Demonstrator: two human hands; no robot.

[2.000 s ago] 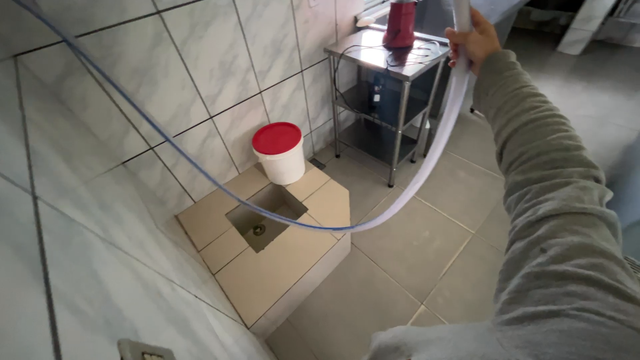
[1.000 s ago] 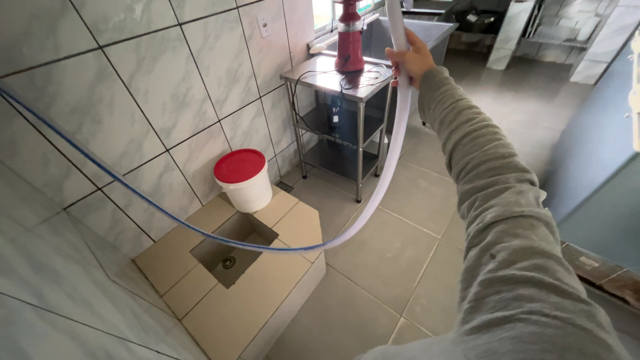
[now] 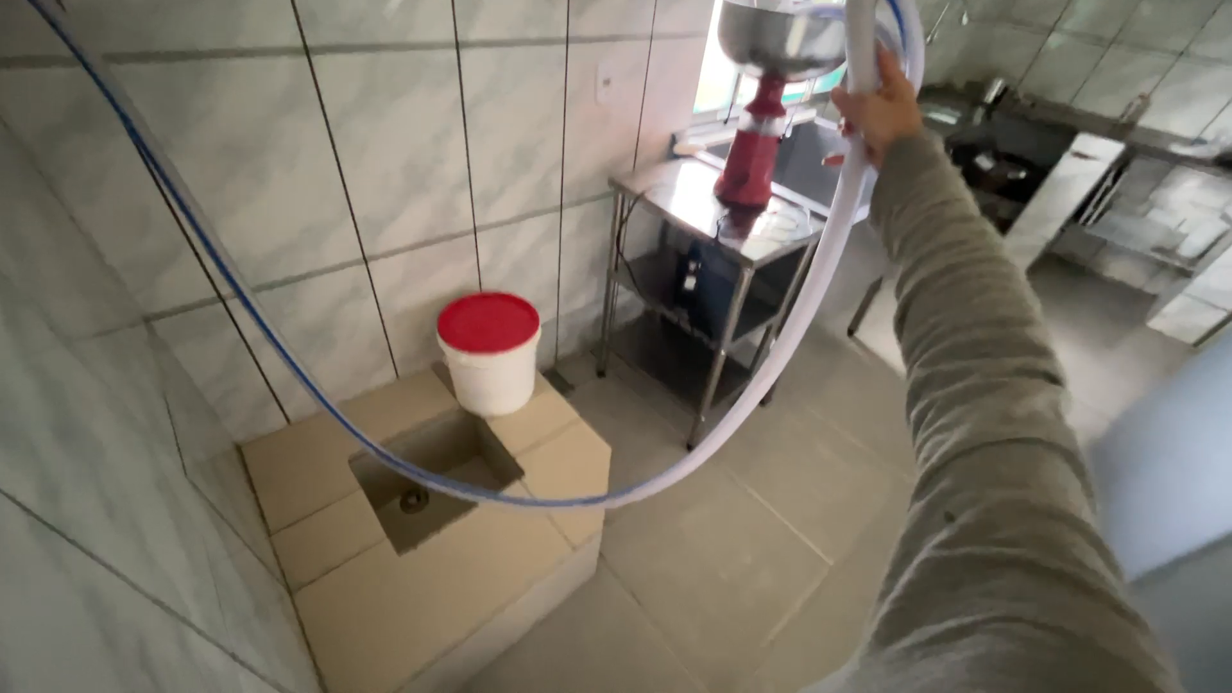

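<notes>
My right hand (image 3: 881, 111), at the end of a grey sleeve, is closed around a translucent white hose (image 3: 804, 308) with a blue stripe at the upper right. From the hand the hose hangs in a wide curve, passes in front of a square drain basin (image 3: 443, 486) in a beige tiled block, and rises to the upper left. Behind the hand another loop of hose shows. Just left of the hand stands a red machine (image 3: 751, 164) with a steel bowl (image 3: 782, 40) on top. My left hand is out of view.
A white bucket with a red lid (image 3: 489, 356) sits at the back of the beige tiled block (image 3: 423, 616). The red machine rests on a steel table with shelves (image 3: 664, 197) by the tiled wall. Further back are a sink and a steel rack (image 3: 1145, 245) at the right.
The view has shifted, and the steel bowl on the red machine now shows. My right hand still holds the hose, which hangs in a curve as before.
</notes>
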